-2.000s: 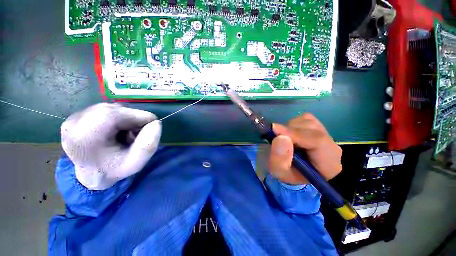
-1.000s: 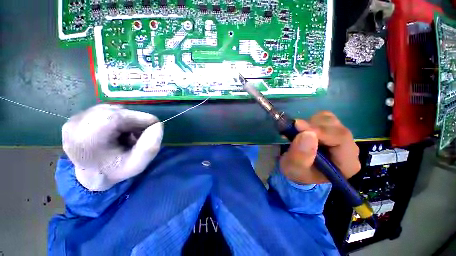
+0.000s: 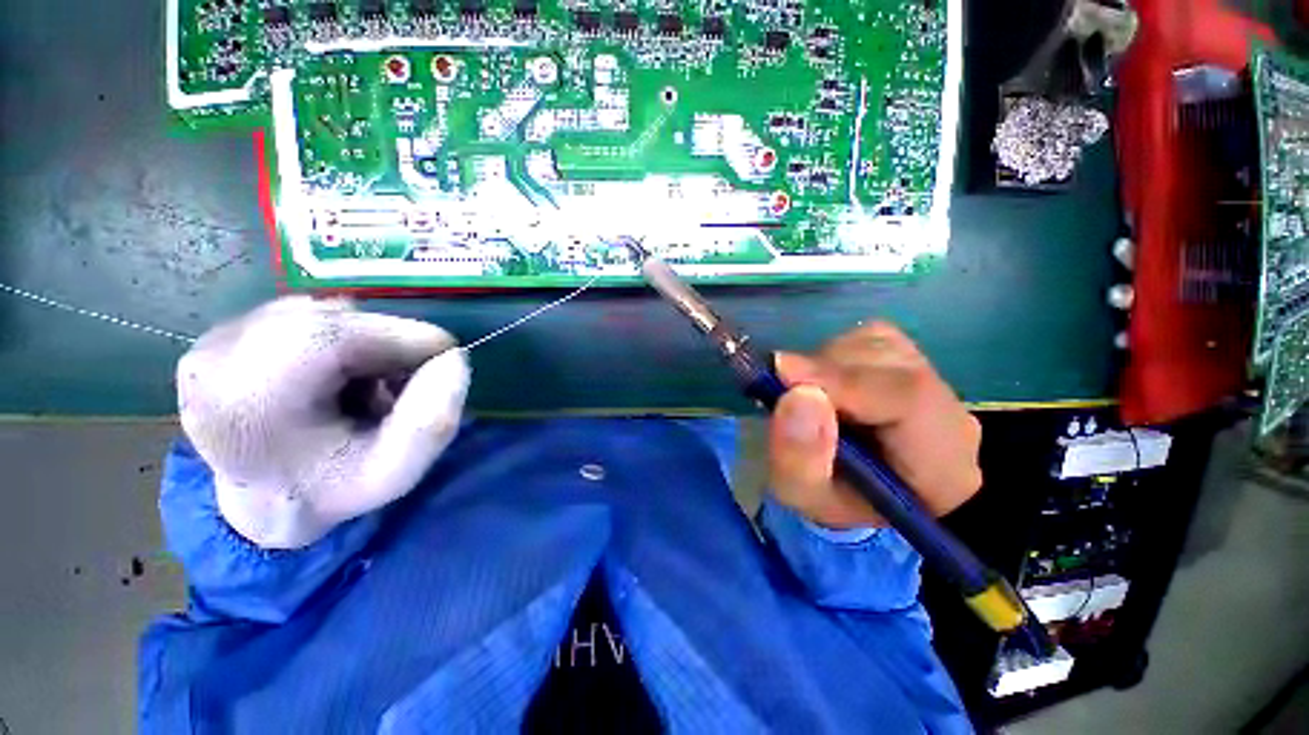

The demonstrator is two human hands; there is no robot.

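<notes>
A large green printed circuit board (image 3: 617, 137) lies on the bench, its lower part washed out by glare. My right hand (image 3: 876, 431), bare, is closed around the dark blue soldering iron (image 3: 919, 524). The iron's tip is at the board's lower middle; glare hides whether it touches. My left hand (image 3: 323, 417), in a white knit glove, pinches thin solder wire (image 3: 531, 315). The wire's free end reaches the board's lower edge, just left of the iron tip. Its other end trails off to the left.
Metal wool (image 3: 1051, 139) sits by a dark holder (image 3: 1077, 43) right of the board. A red carrier (image 3: 1180, 345) with another green board (image 3: 1282, 230) stands at the far right. A black crate (image 3: 1166, 488) holding boards with white blocks is below the bench (image 3: 129, 201) edge.
Since one second ago, my right hand and the iron have moved left, and the tip is now closer to the wire end. My left hand has hardly moved.
</notes>
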